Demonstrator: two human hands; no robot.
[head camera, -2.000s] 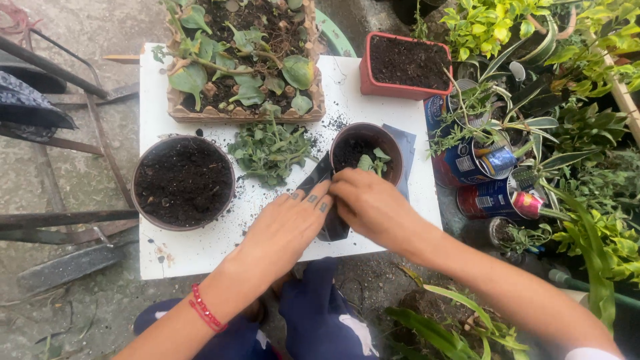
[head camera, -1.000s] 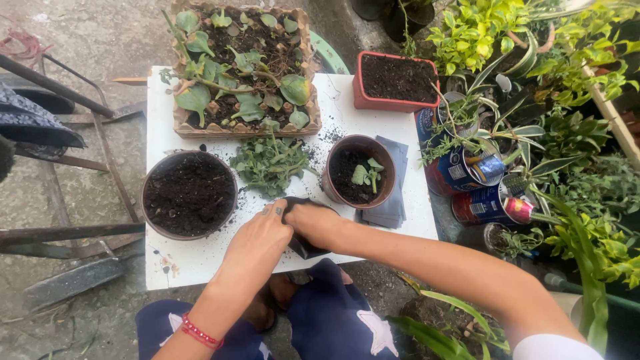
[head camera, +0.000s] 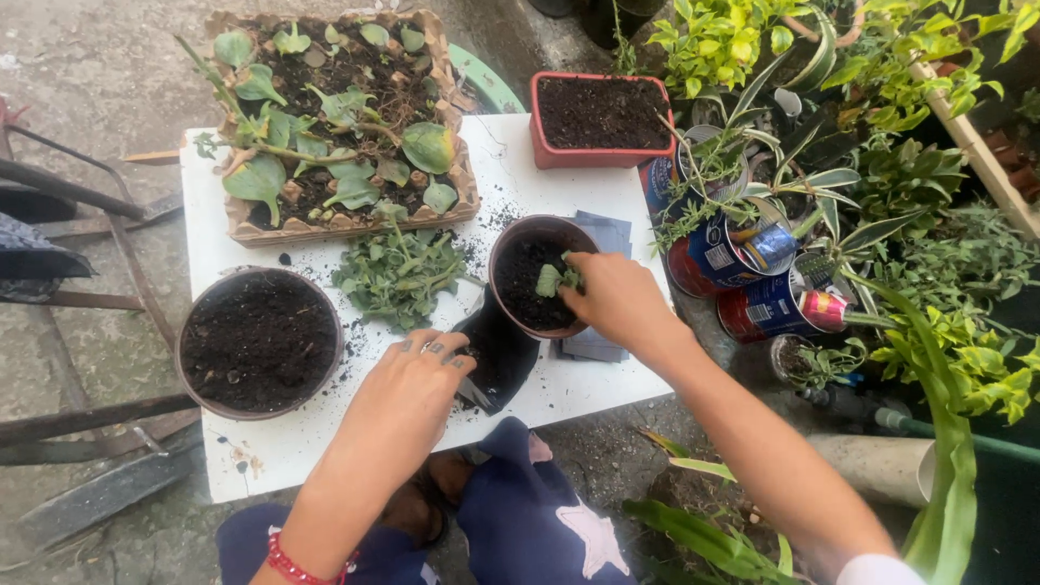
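My right hand reaches into a small brown plastic pot of dark soil, its fingertips closed on a small green cutting. Lower left of that pot, my left hand grips the left edge of a black plastic grow bag, which lies tilted on the white board; its contents are mostly in shadow. A heap of green leafy cuttings lies above my left hand. To the left stands a wider brown pot filled with dark soil.
An egg-carton tray with soil and leafy cuttings stands at the upper left, a red rectangular planter at the upper right. Grey sheets lie beneath the small pot. Tin cans with plants line the board's right side. Metal bars are at the left.
My right hand has moved from the black bag to the cutting in the small pot and taken hold of it. The black bag now lies against that pot, with my left hand still on it.
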